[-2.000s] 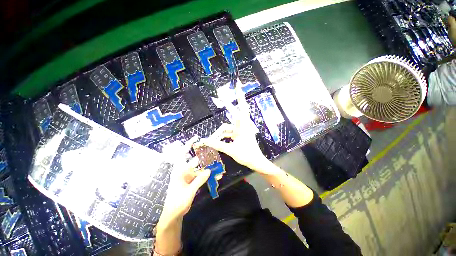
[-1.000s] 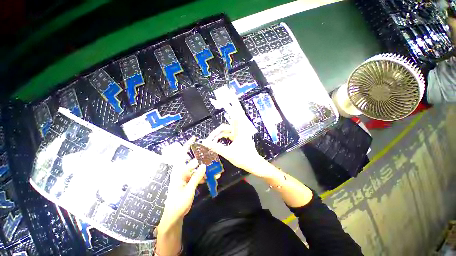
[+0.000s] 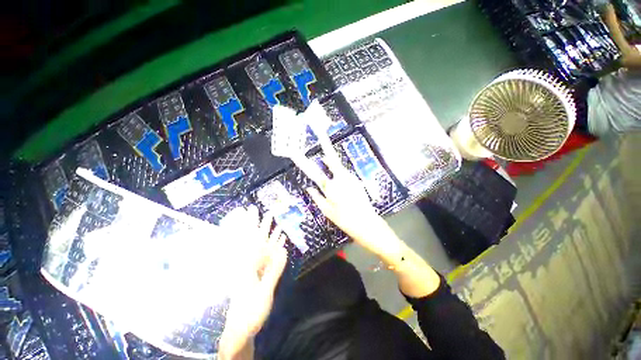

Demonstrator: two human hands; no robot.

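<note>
My right hand point(image 3: 344, 207) is over the tray's right part, with a pale white piece point(image 3: 287, 132) at its outstretched fingers. A part with a pale block and blue tail point(image 3: 292, 214) lies in a near pocket of the black tray point(image 3: 261, 156), between my hands. My left hand point(image 3: 261, 271) is left of that part, fingers apart, with nothing visible in them; glare blurs its fingertips. A large glossy adhesive sheet point(image 3: 133, 246) lies over the tray's left side, beside my left hand. Other parts with blue tails point(image 3: 228, 116) sit in the far row.
A second glossy sheet point(image 3: 400, 126) lies at the tray's right end. A cream-white fan point(image 3: 521, 118) stands right of it, above a black bundle point(image 3: 474, 211). A person's sleeve point(image 3: 617, 102) and black trays point(image 3: 545, 35) are at the far right.
The brown-and-blue part is no longer between my fingers; a part now lies in the near pocket there. My hands have moved apart, and the white piece has shifted left.
</note>
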